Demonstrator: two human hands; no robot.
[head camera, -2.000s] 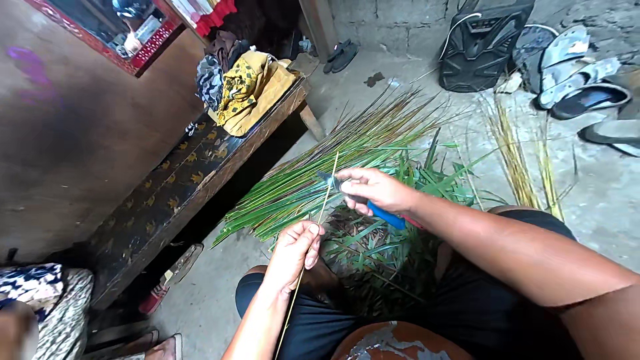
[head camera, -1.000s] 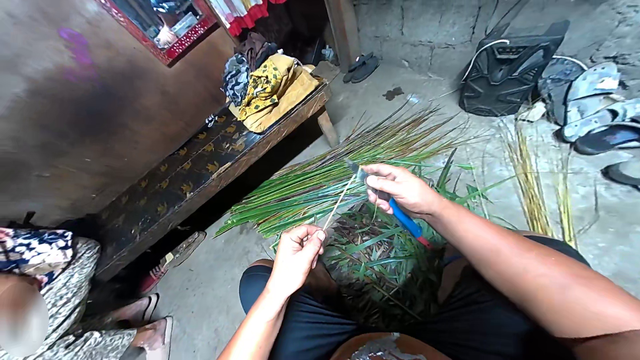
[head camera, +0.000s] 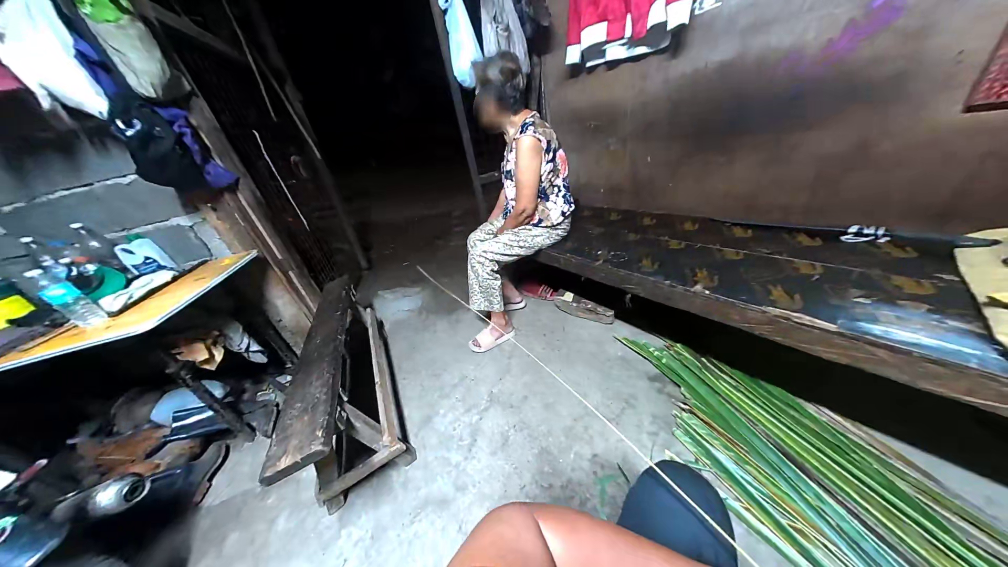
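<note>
Neither my left hand nor my right hand is in view. A bent bare arm (head camera: 551, 539) shows at the bottom edge, beside my dark-clad knee (head camera: 681, 504). One long, thin, pale leaf rib (head camera: 587, 403) slants from mid-view down across the knee and out of the bottom edge; what holds it cannot be seen. Long green palm leaves (head camera: 756, 425) lie in a pile on the floor at the lower right, alongside the low bench. The blue-handled tool is out of view.
A person (head camera: 524, 197) in pink sandals sits at the end of a low patterned bench (head camera: 693, 268). Left of them stands a narrow wooden bench (head camera: 311, 394). A table (head camera: 150, 315) with plastic bottles is at far left, clutter beneath it. Clothes (head camera: 626, 27) hang on the wall.
The view has swung far to the left. Both hands and the blue-handled tool, seen a second ago over the leaves, have left the frame. The seated person now shows in full.
</note>
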